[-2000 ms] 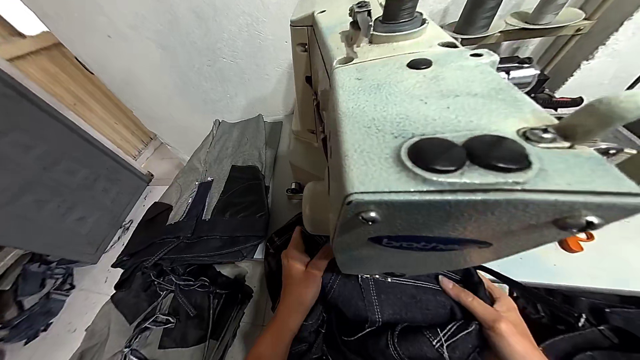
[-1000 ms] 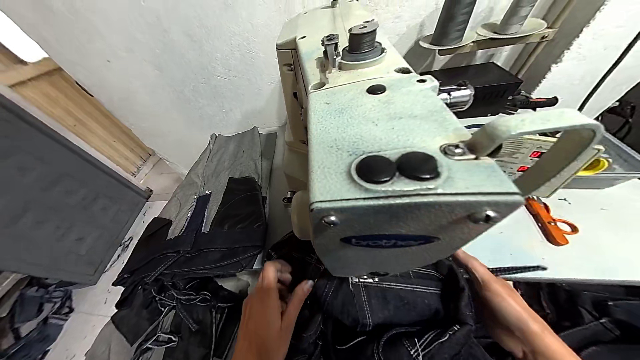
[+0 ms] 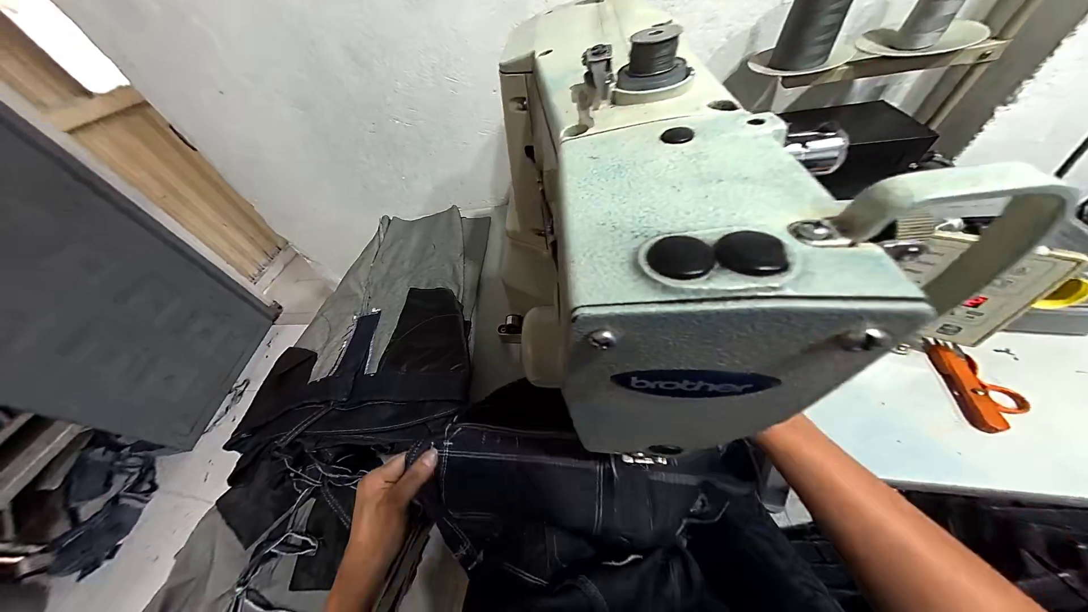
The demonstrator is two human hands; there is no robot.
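Observation:
A Brother industrial sewing machine (image 3: 697, 255) stands in front of me, its head over a dark denim garment (image 3: 544, 484) with pale stitching. My left hand (image 3: 399, 489) pinches the garment's waistband at its left corner, thumb on top. Behind the lower right of the machine head goes my right forearm, and the right hand itself is hidden there. Where the garment meets the needle cannot be seen from above.
Stacked denim pieces (image 3: 408, 340) lie on the table to the left. Orange thread snips (image 3: 973, 387) and a control panel (image 3: 994, 280) are on the right. Thread cones (image 3: 807, 34) stand behind. Fabric scraps (image 3: 106, 493) lie low at the far left.
My left hand has moved left and away from the machine head to the garment's corner. My right hand, visible at the machine's right before, has gone behind the head.

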